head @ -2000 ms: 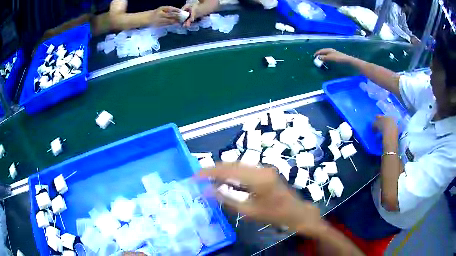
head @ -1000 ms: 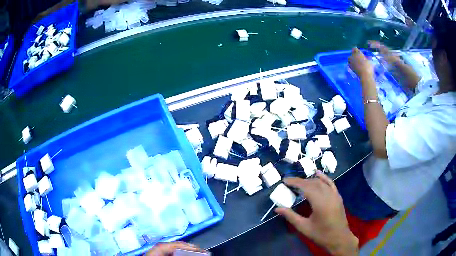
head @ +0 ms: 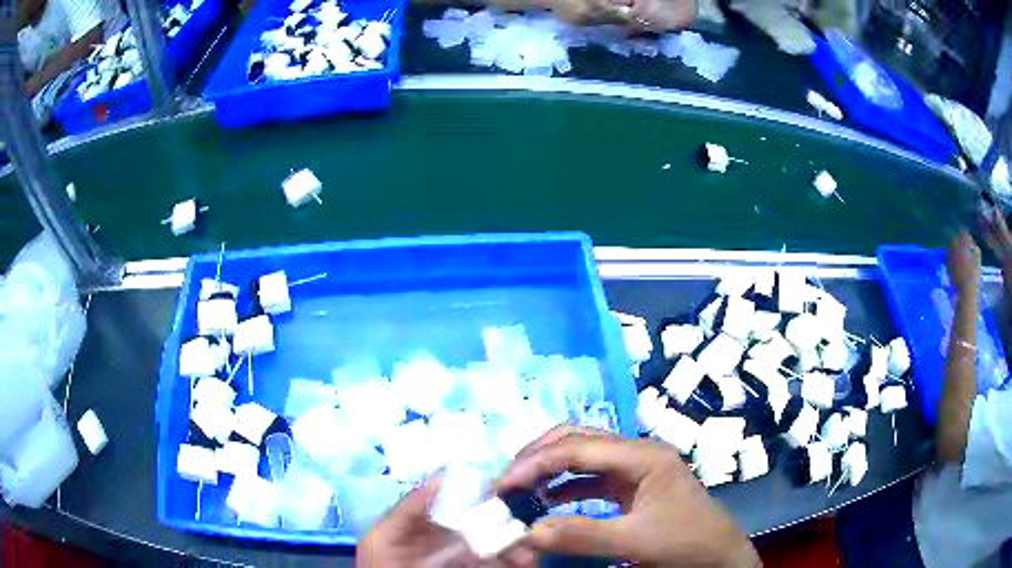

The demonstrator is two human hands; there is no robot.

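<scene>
My right hand point(head: 621, 499) grips a black-and-white unit point(head: 496, 529) between thumb and fingers, low in the picture over the front of the blue tray point(head: 444, 264). My left hand point(head: 411, 535) holds a whitish clear plastic cover point(head: 457, 495) against the unit; the hand is partly cut off by the bottom edge. How far the cover is on the unit cannot be told. The tray holds heaped clear covers point(head: 416, 388) at centre and right, and several units point(head: 216, 316) with thin leads along its left side.
A pile of units point(head: 766, 366) lies right of the tray. The green conveyor point(head: 499, 155) beyond carries scattered units. A crumpled plastic bag point(head: 39, 355) is at far left. A worker's arm point(head: 960, 355) is at right by another blue tray point(head: 904, 300). Hands point(head: 633, 13) show across the belt.
My right hand has moved left from the pile with a unit to meet my left hand over the tray. The left hand has come further into view with a cover. The view has turned left.
</scene>
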